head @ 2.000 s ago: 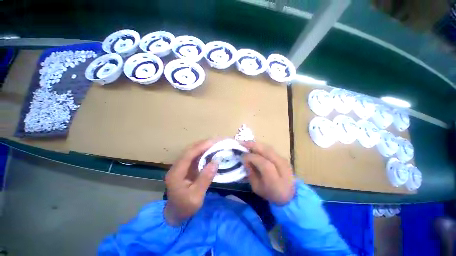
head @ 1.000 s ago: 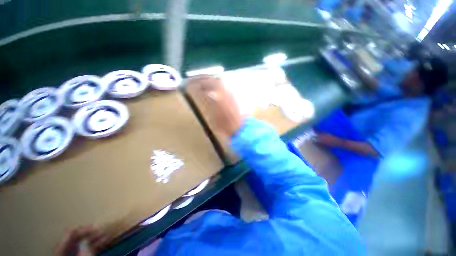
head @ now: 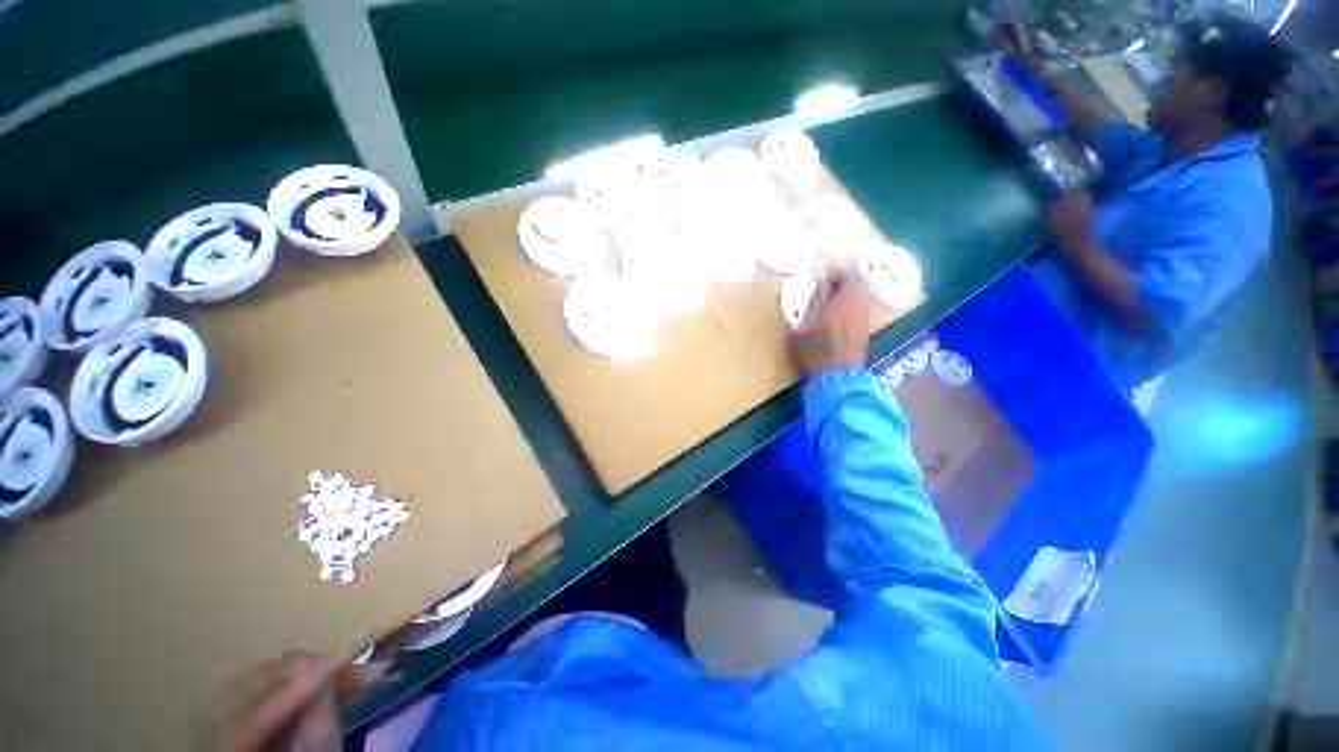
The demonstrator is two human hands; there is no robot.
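Note:
My right hand reaches over the right cardboard, with its fingers closed at the rim of a white round housing, which is partly hidden by the fingers. My left hand is blurred and cut off by the bottom edge, over the near edge of the left cardboard; whether it holds anything cannot be told. A loose pile of small white clips lies on the left cardboard. More waiting housings stand close together on the right cardboard, washed out by glare.
Housings with dark rings stand in rows at the back left. White rims show under the left cardboard's near edge. A blue crate with white parts and a label sits below the bench at right. A person in blue works beyond it.
The view has swung right. My hands have parted; the housing they held together is no longer seen between them. My right hand has moved across to the far right of the right cardboard.

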